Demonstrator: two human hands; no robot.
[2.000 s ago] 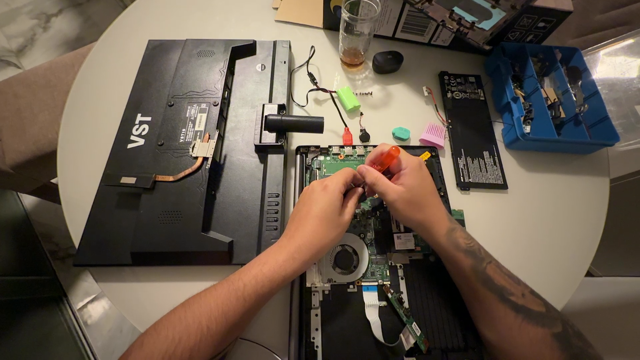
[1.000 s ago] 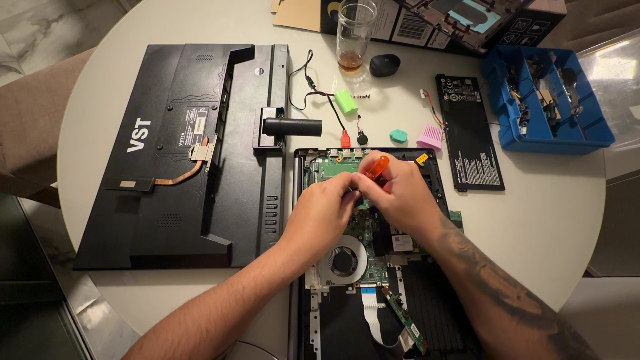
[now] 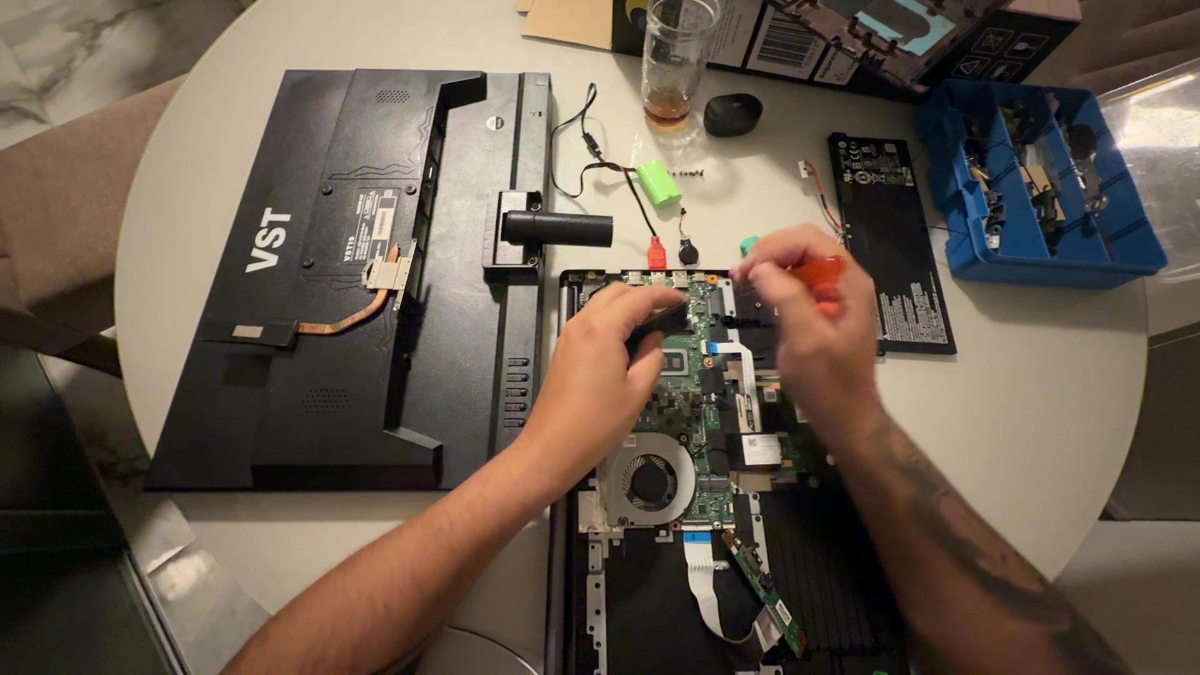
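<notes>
An opened laptop base lies in front of me, with a green circuit board (image 3: pixel 703 403), a round cooling fan (image 3: pixel 649 478) and a white ribbon cable (image 3: pixel 703 581). My left hand (image 3: pixel 609 366) is over the upper left of the board, fingers curled near a dark part; whether it grips that part cannot be told. Raised over the board's upper right, my right hand (image 3: pixel 816 328) is blurred and holds a tool with an orange handle (image 3: pixel 820 277). Beyond the laptop's far edge are a red connector (image 3: pixel 656 253) and a small black round part (image 3: pixel 689 250).
A black monitor (image 3: pixel 328 394) lies face down at left, a copper heat pipe (image 3: pixel 352 317) on it. Farther back are a green battery pack (image 3: pixel 658 183), a glass (image 3: pixel 670 75), a black case (image 3: pixel 732 115) and a box (image 3: pixel 787 47). A laptop battery (image 3: pixel 891 244) and blue organizer (image 3: pixel 1050 262) are at right.
My hands were together over the board and are now apart. The right hand has moved right and away with the orange-handled tool, uncovering part of the board.
</notes>
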